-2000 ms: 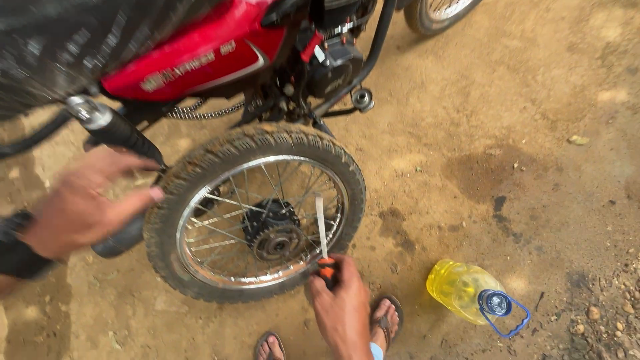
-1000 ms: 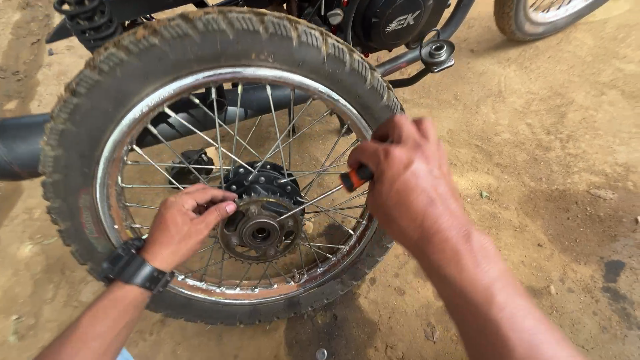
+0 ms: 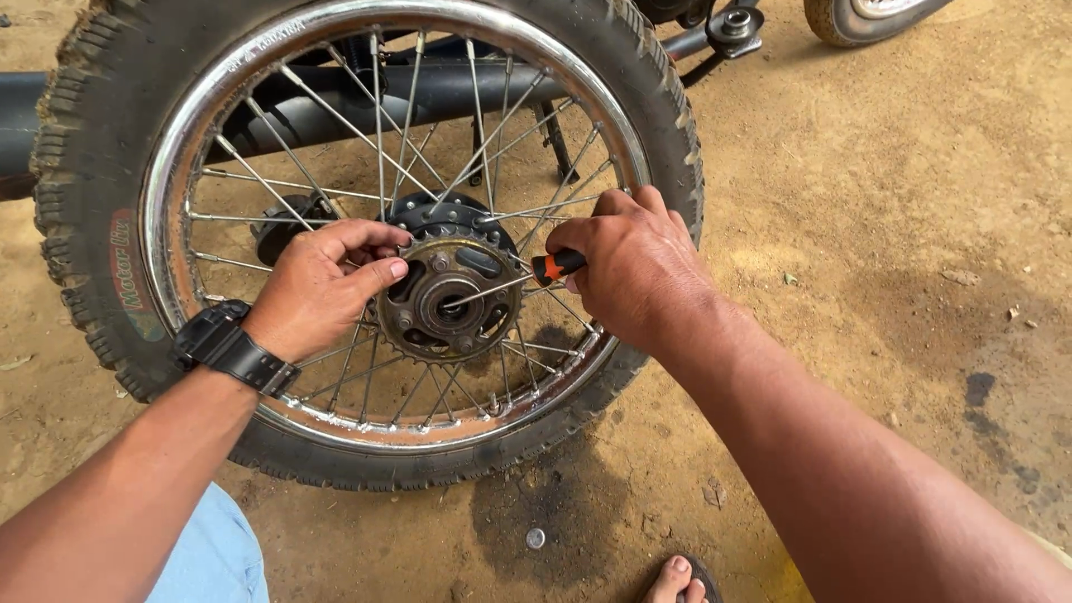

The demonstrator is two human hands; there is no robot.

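A spoked motorcycle wheel (image 3: 394, 435) with a knobby tyre (image 3: 109, 167) stands in front of me. On its hub sits a round toothed sprocket (image 3: 440, 257). My left hand (image 3: 327, 272), with a black watch (image 3: 234, 347) on the wrist, has thumb and fingertips on the sprocket's left edge. In my right hand (image 3: 628, 260) is a screwdriver (image 3: 548, 266) with a black and orange handle. Its thin metal shaft points left and down, and the tip is at the hub's centre hole. The far side of the hub is partly hidden by the sprocket.
A dark exhaust pipe (image 3: 419, 94) runs behind the wheel. A footpeg or pedal (image 3: 737, 29) juts out at the top, and another wheel (image 3: 854, 25) stands beyond. A small round metal piece (image 3: 535, 538) lies on the dirt ground near my foot (image 3: 674, 578).
My left hand has come from beside the tyre's left to the sprocket. The screwdriver, raised in front of the wheel two seconds ago, now has its tip at the hub's centre. The view is much closer.
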